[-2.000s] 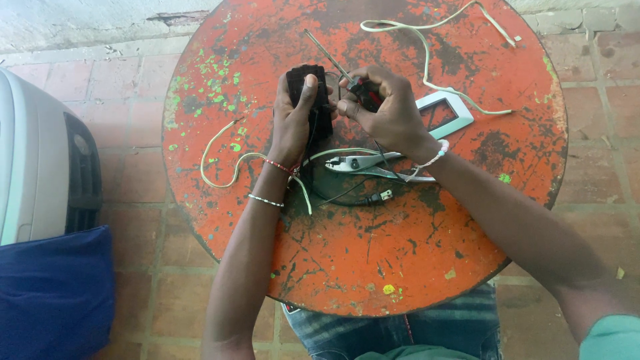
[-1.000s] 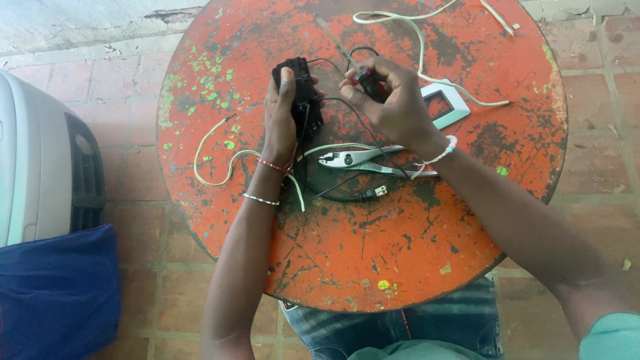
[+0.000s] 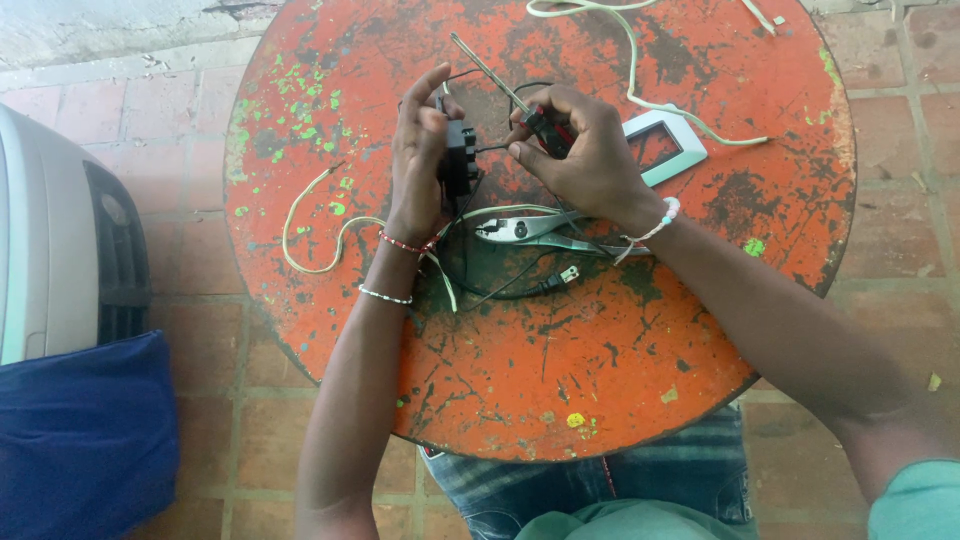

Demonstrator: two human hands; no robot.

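My left hand (image 3: 421,150) grips a black electrical device (image 3: 457,161), which looks like a wiring module, turned on its edge with black wires running from it. In my right hand (image 3: 574,146) is a screwdriver (image 3: 546,131) with a black and red handle, its shaft pointing up and left, away from the device. A thin black wire (image 3: 491,148) runs from the device to my right fingertips. Slip-joint pliers (image 3: 517,229) lie below the hands, and a black cord with a two-pin plug (image 3: 556,279) lies nearer me. Just right of my right hand rests a white rectangular frame (image 3: 679,142).
Everything lies on a round orange table (image 3: 525,375) with worn paint. A white cable (image 3: 634,67) curls at the upper right, another pale wire (image 3: 289,236) at the left. Left of the table are a vehicle's front (image 3: 52,232) and a blue cloth (image 3: 86,435).
My left hand has turned the black device onto its edge, and its fingers have spread. The screwdriver stays in my right hand, close to the device.
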